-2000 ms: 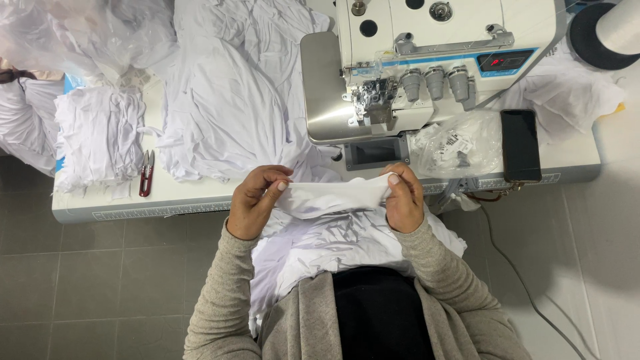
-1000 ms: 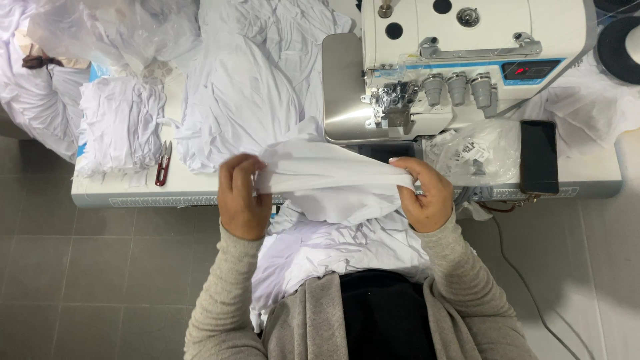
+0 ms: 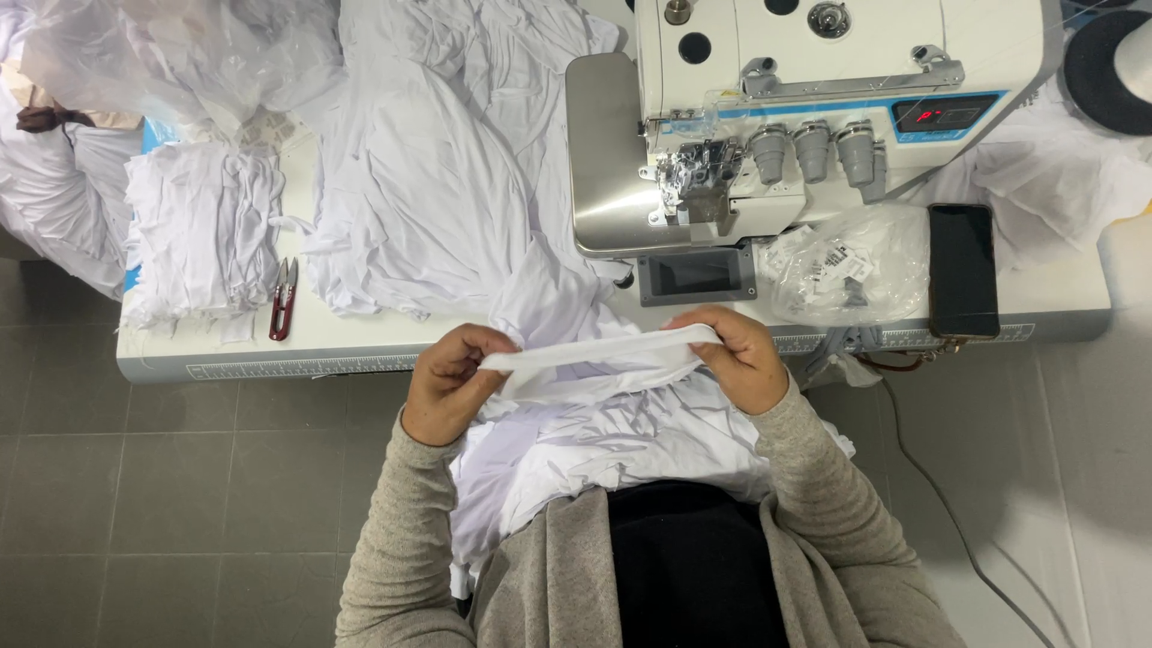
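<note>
A folded edge of white fabric (image 3: 603,348) is stretched between my two hands, above my lap and close to the table's front edge. My left hand (image 3: 457,382) pinches its left end between thumb and fingers. At the right end, my right hand (image 3: 738,355) grips it the same way, slightly higher. More white fabric (image 3: 630,441) lies bunched across my lap under the held piece. Just beyond my hands stands an overlock sewing machine (image 3: 828,108) with a metal plate (image 3: 612,171) at its left side.
Thread snips (image 3: 283,301) lie beside a stack of white fabric pieces (image 3: 202,234) at the left. A large white fabric heap (image 3: 432,171) covers the table's middle. To the right are a plastic bag (image 3: 855,270) and a smartphone (image 3: 963,270). A cable (image 3: 945,504) hangs at the right.
The held fabric was spread up in a wider fold one second ago; now a narrow edge is stretched between my hands. Both hands keep hold of fabric throughout.
</note>
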